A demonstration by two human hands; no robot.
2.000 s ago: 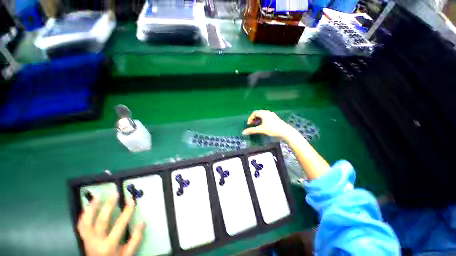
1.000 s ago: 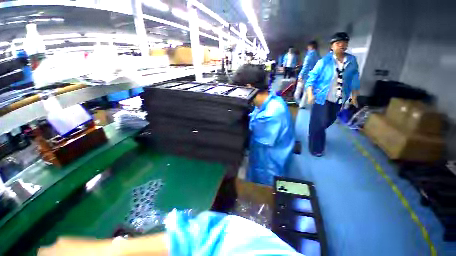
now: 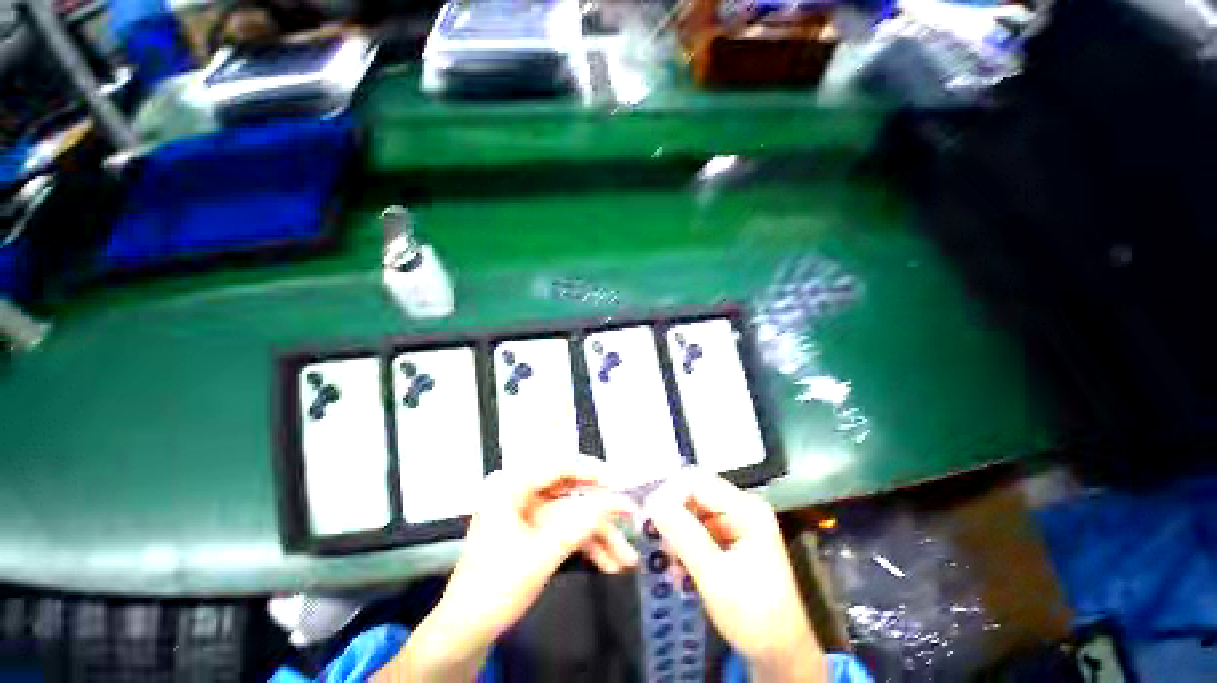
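My left hand and my right hand meet in front of the foam tray's near edge. A clear film strip with rows of dark rings hangs down from between them; the right fingers pinch its top. The left fingertips are bent close to the strip's top; whether they hold a piece is blurred. The black foam tray holds several pale phone back covers side by side, each with a black camera cluster in its upper left corner.
Beyond the tray stand a white bottle with its lid open and another ring strip. More ringed film and clear scraps lie right. A box of clear film is below the bench edge. A blue-lined tray is far left.
The view has swung back from the aisle to the bench. Compared with two seconds ago, both hands are now together in front of the tray, with a ring strip between them.
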